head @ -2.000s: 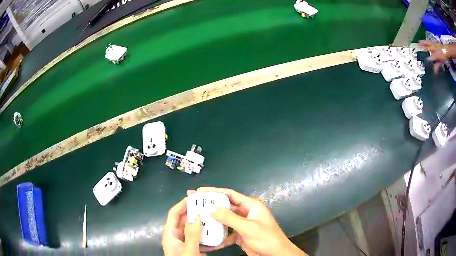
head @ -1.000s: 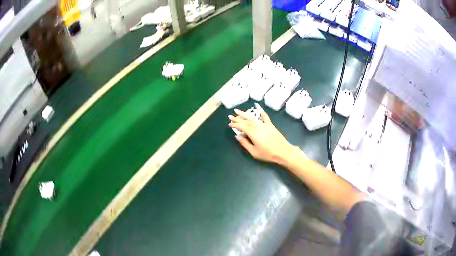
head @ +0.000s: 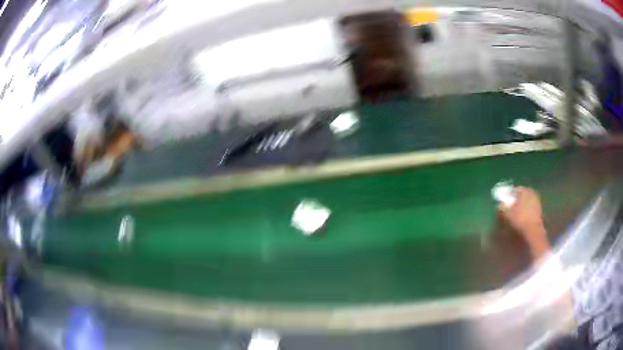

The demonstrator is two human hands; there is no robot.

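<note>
The head view is strongly blurred. My right hand (head: 524,210) reaches in from the lower right over the green conveyor belt. Its fingers are closed around a small white adapter unit (head: 504,193); whether the unit is open or closed cannot be told. My left hand is not in view. Another white unit (head: 311,217) lies mid-belt, and a smaller pale one (head: 126,230) lies further left on the belt.
The pale near edging (head: 341,317) runs along the belt. Below it a white piece (head: 264,340) and the blue tray (head: 83,329) show at the bottom rim. Beyond the far edging (head: 382,163) are a white piece (head: 344,123) and a dark item (head: 280,142).
The view has swung left, away from the rows of finished adapters. My right hand has left the adapter by those rows and is now over the belt, holding a white unit.
</note>
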